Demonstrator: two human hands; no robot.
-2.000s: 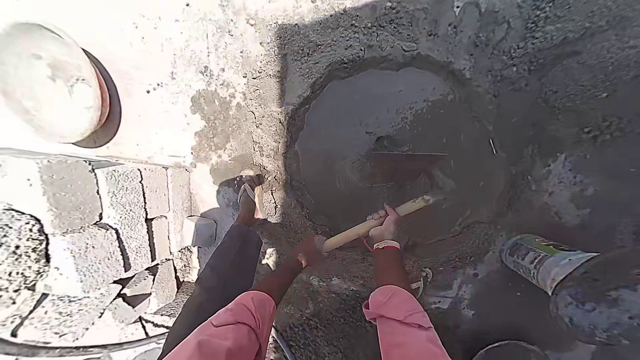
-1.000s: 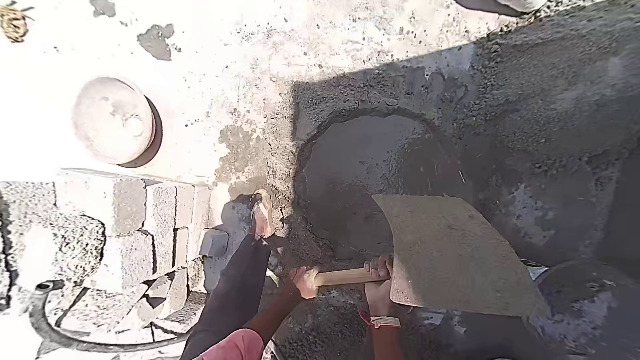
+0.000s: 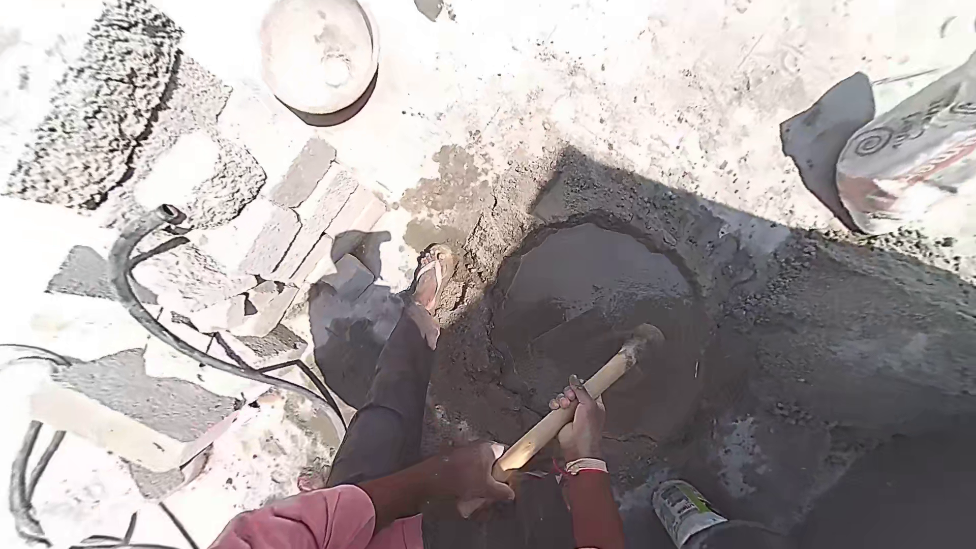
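Both my hands grip the wooden handle (image 3: 560, 419) of a hoe-like tool. My left hand (image 3: 482, 480) holds the handle's near end. Farther along it, my right hand (image 3: 581, 423) is closed around the shaft, with a pale band at the wrist. The tool's head (image 3: 646, 335) is down in a round pool of wet grey mortar (image 3: 602, 267), and its blade is mostly hidden there. A rough rim of damp mortar surrounds the pool. My foot in a sandal (image 3: 433, 278) stands at the left of this rim.
Concrete blocks (image 3: 305, 221) lie at the left, with a grey hose (image 3: 164, 328) across them. A round pan (image 3: 320, 57) rests on the ground at the top. A printed sack (image 3: 915, 152) lies at the upper right, and a labelled bucket (image 3: 686, 511) is at the lower right.
The hoe's broad blade, raised above the mortar one second ago, is now down in the pool. Both hands remain on the handle. The view has shifted, bringing in the sack.
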